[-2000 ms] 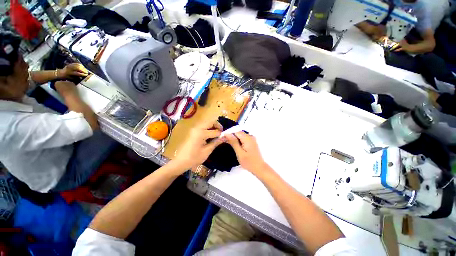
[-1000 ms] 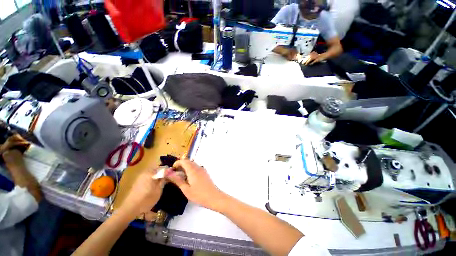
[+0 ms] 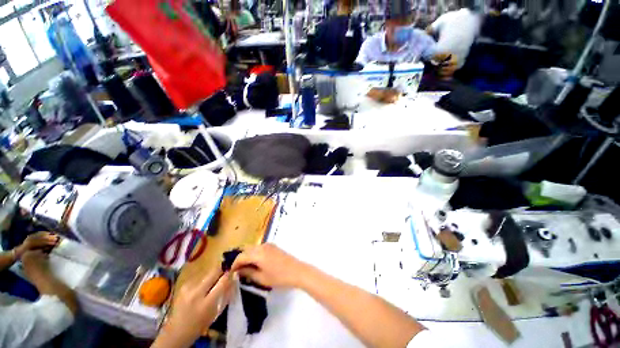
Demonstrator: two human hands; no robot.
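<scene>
A black fabric bundle (image 3: 254, 311) is held between my two hands over the table's front edge, beside the brown cardboard sheet. A white strip (image 3: 236, 318) hangs down from my fingers in front of the bundle. My left hand (image 3: 197, 306) grips the bundle and strip from the left. My right hand (image 3: 266, 266) is closed at the top of the bundle, its fingertips against those of my left hand. The fingers partly hide the bundle's top.
The cardboard sheet (image 3: 234, 228), red-handled scissors (image 3: 183, 247) and orange ball (image 3: 155, 291) are at left. The white sewing machine (image 3: 427, 238) is at right, with a tan card (image 3: 496, 314) before it. A neighbouring grey machine (image 3: 126, 221) and a worker's arm (image 3: 46, 280) are far left.
The view has tilted up, showing more of the room. The white strip, bunched at my fingertips before, now hangs down long below my hands.
</scene>
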